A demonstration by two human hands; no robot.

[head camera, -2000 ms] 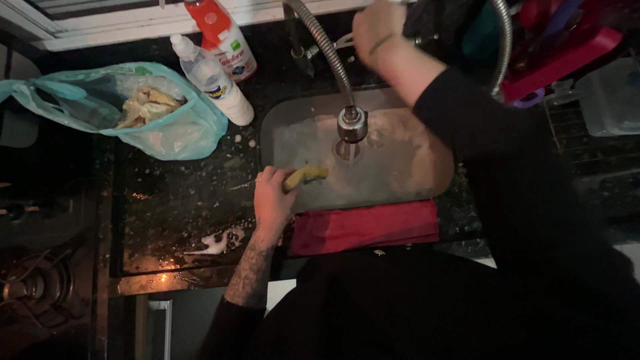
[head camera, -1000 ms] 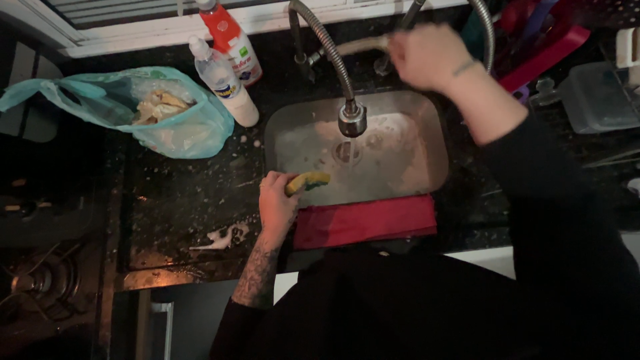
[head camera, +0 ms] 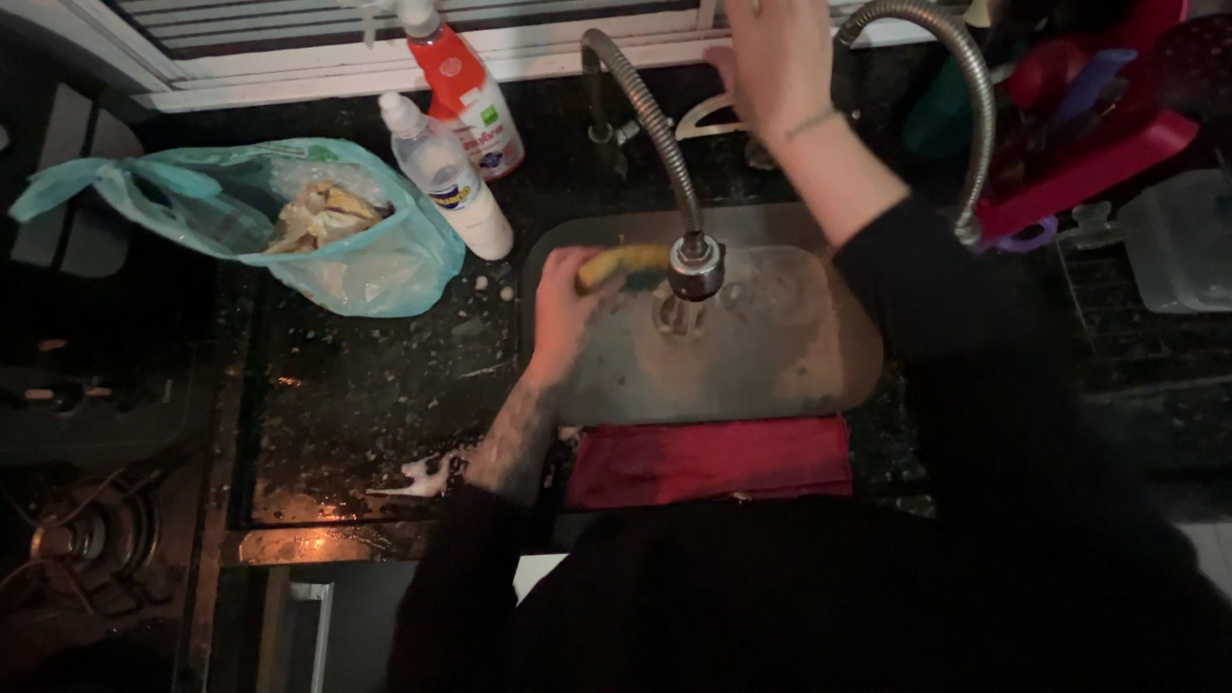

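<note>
My left hand (head camera: 563, 303) is at the left side of the steel sink (head camera: 616, 385), closed on a yellow and green sponge (head camera: 626, 267). The sponge is beside the metal spray head (head camera: 696, 268) of a flexible hose faucet, from which water runs toward the drain. My right hand (head camera: 784, 72) is raised behind the sink near the window sill, partly cut off by the frame's top edge. A pale curved object (head camera: 710, 117) lies beside it; whether the hand touches it I cannot tell. A folded red cloth (head camera: 712, 462) lies along the sink's front edge.
Left of the sink stand a clear squeeze bottle (head camera: 452, 183), a red spray bottle (head camera: 469, 101) and an open teal plastic bag (head camera: 385, 279) with scraps. White foam (head camera: 419, 476) lies on the dark counter. A stove burner (head camera: 82, 539) is far left, a red dish rack (head camera: 1088, 183) right.
My left hand has moved the sponge farther back in the sink, close to the spray head. The pale object that was by my right hand now lies lower than that hand.
</note>
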